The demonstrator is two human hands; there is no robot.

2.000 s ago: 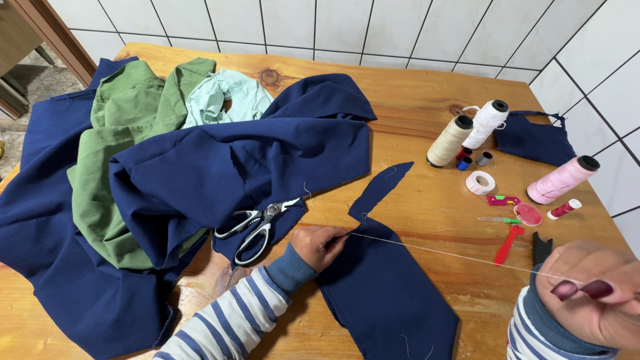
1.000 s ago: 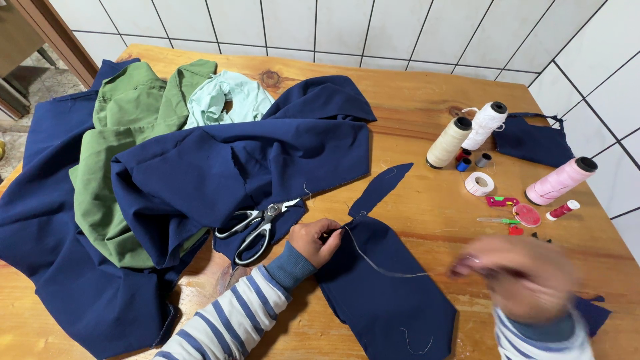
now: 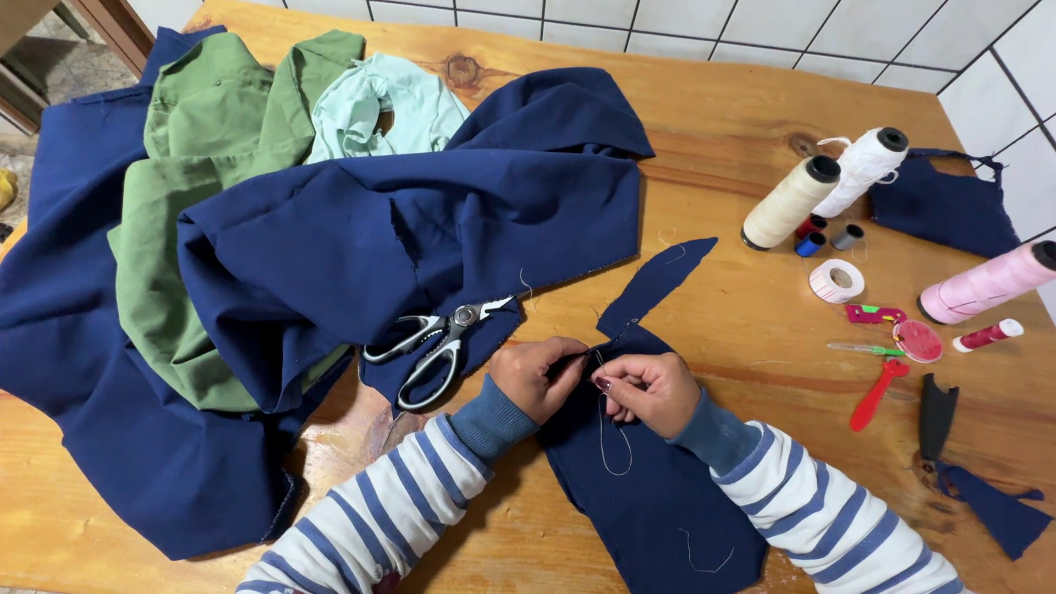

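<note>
My left hand (image 3: 540, 378) pinches the upper edge of a navy fabric piece (image 3: 652, 503) lying on the wooden table. Close against it, my right hand (image 3: 648, 392) has thumb and fingertips together on a light thread (image 3: 617, 470), which loops down over the cloth; whether a needle is between the fingers cannot be told. A narrow pointed navy strip (image 3: 660, 280) extends from the top of the piece. Left of my left hand, scissors with black and grey handles (image 3: 445, 338) rest partly open on navy cloth.
Large navy fabric (image 3: 511, 214), a green cloth (image 3: 157, 272) and a pale mint cloth (image 3: 412, 91) cover the left side. At right stand a cream thread cone (image 3: 788, 206) and a white one (image 3: 862, 173); a pink cone (image 3: 986, 285), tape roll (image 3: 836, 280), red tool (image 3: 879, 396) and black clipper (image 3: 938, 421) lie nearby.
My right hand has come in from the far right, where it drew the thread taut, to beside my left hand. The thread now hangs in a slack loop. My left hand has stayed at the cloth's edge.
</note>
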